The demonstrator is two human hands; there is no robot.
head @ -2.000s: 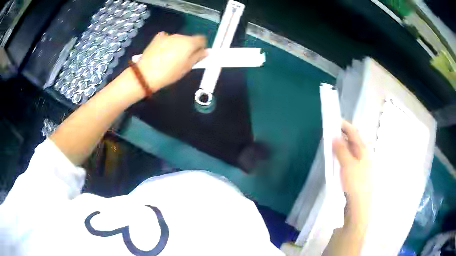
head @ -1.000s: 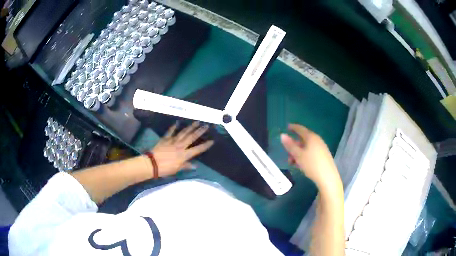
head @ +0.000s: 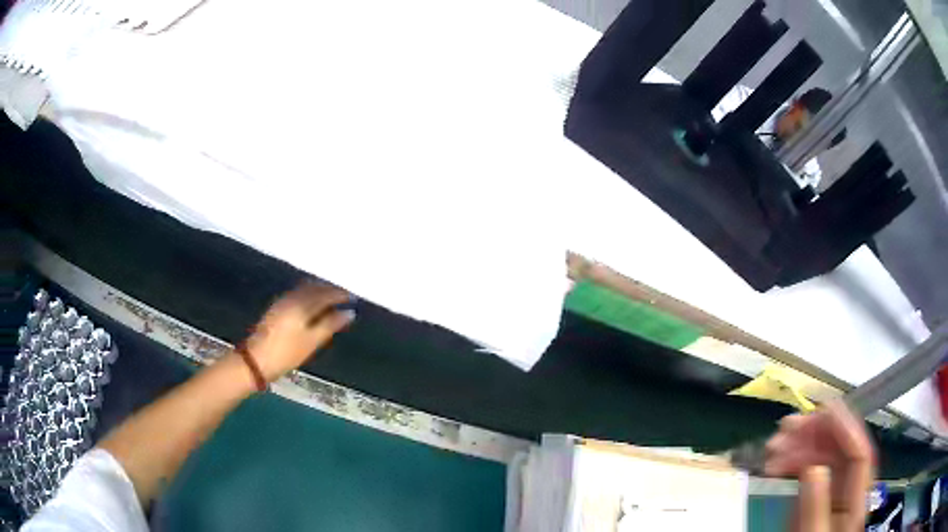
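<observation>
My left hand (head: 301, 327) reaches over the dark strip behind the bench, below the draped white sheets (head: 343, 135). Its fingers are slightly bent, with nothing clearly held; a small pale-blue spot shows at the fingers. My right hand (head: 832, 457) is blurred at the lower right, beyond the stack of sheets and blades (head: 665, 494), fingers bent; whether it holds anything is unclear. Silver rings (head: 57, 395) stand in rows at the left edge. The three-blade unit and the jig are not in view.
A black slotted rack (head: 686, 156) stands on the white shelf at the upper right. A yellow paper (head: 774, 387) and a green strip (head: 634, 314) are on the shelf's front edge. A grey rail (head: 899, 369) crosses at right. A person (head: 798, 116) is beyond the rack.
The view has swung up and to the right, onto the shelf. The three-blade unit has left the view. My left hand has left the bench surface beside it; my right hand is farther right.
</observation>
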